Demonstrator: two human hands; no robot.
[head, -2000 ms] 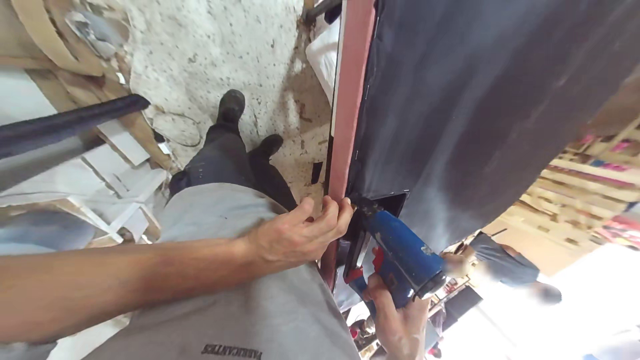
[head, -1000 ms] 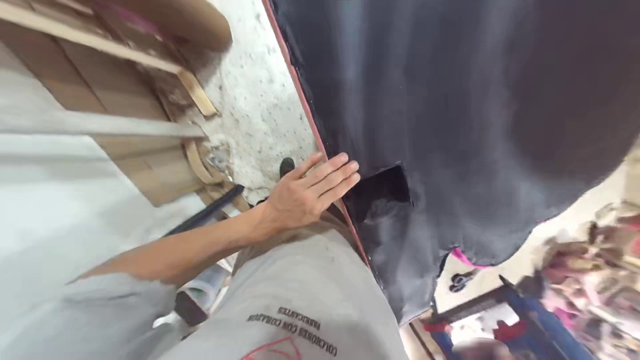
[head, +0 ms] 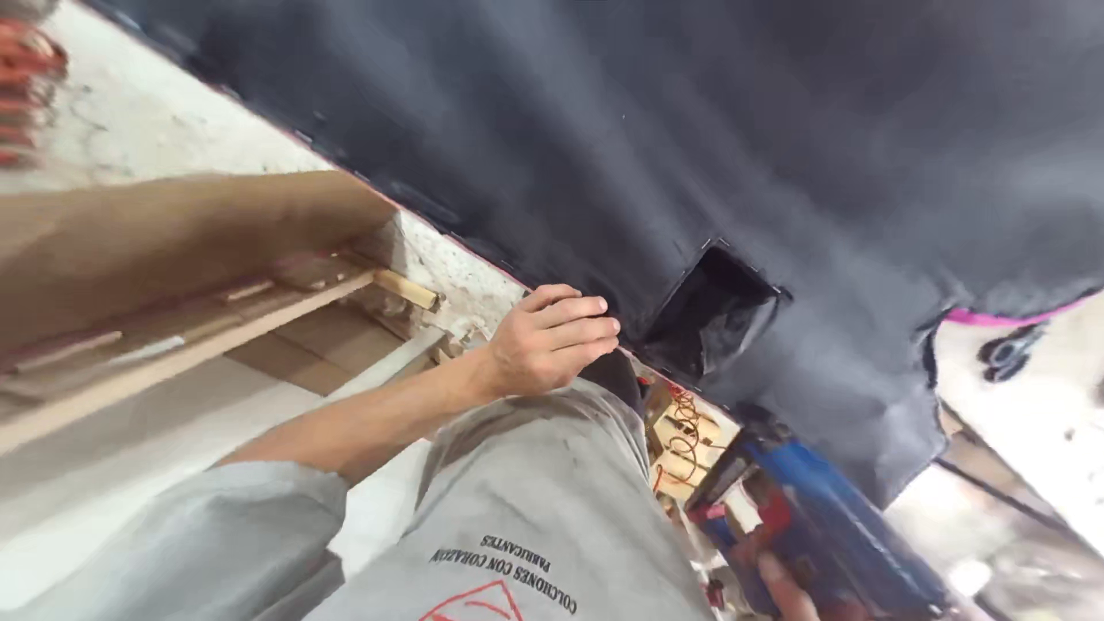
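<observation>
Black fabric (head: 552, 155) covers a large panel across the top and right, with staples along its edge. My left hand (head: 556, 336) lies on the near edge of this fabric, fingers bent over it, holding no tool. To the right of it is a rectangular opening (head: 716, 310) with dark material inside. At the lower right my right hand (head: 789, 591), partly cut off by the frame, is closed on a blue staple gun (head: 849, 526). The gun's nose is at the fabric edge; whether it touches cannot be told.
Scissors (head: 1005, 352) lie on a pale surface at the right. A wooden frame (head: 216, 345) and brown board stand at the left. A coiled orange hose (head: 686, 431) hangs below the panel edge. An orange-red coil (head: 26, 95) is at the upper left.
My right hand and the staple gun, out by the opening two seconds ago and not clearly seen one second ago, are now at the lower right fabric edge. My left hand's fingers have bent. The view has turned.
</observation>
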